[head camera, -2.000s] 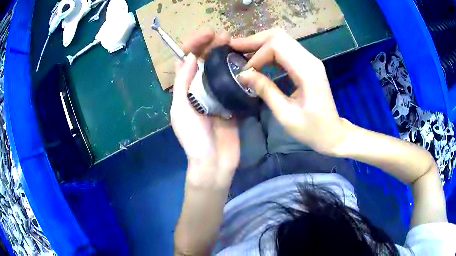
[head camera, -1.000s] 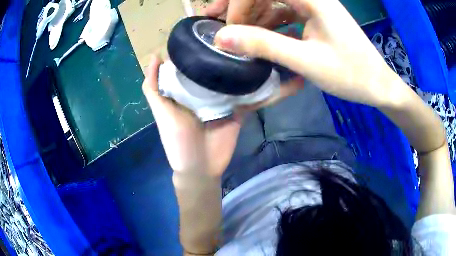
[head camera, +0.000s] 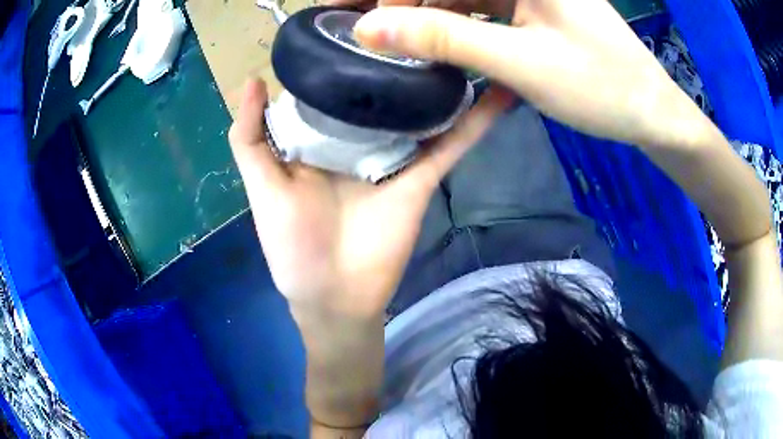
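A wheel (head camera: 356, 86) with a black tyre and a silver-white hub is held above the lap, near the table's front edge. It sits on a white bracket (head camera: 339, 150) under it. My left hand (head camera: 330, 214) holds the bracket from below, thumb at its left side, fingers reaching behind and to the right. My right hand (head camera: 532, 69) is on the wheel from above, its thumb on the hub; its other fingers are partly cut off by the top edge. A small white forked arm end (head camera: 273, 9) shows behind the tyre.
Loose white brackets (head camera: 154, 41) lie at the table's back left. A tan cardboard pad (head camera: 225, 51) lies on the green table (head camera: 172, 189). A dark flat object (head camera: 107, 214) is at the left edge. Blue bins (head camera: 64, 317) with white parts stand left and right.
The wheel and bracket have come up and to the left, and tilted so that the hub faces more upward. The right thumb stays on the hub. The loose brackets appear shifted slightly in view.
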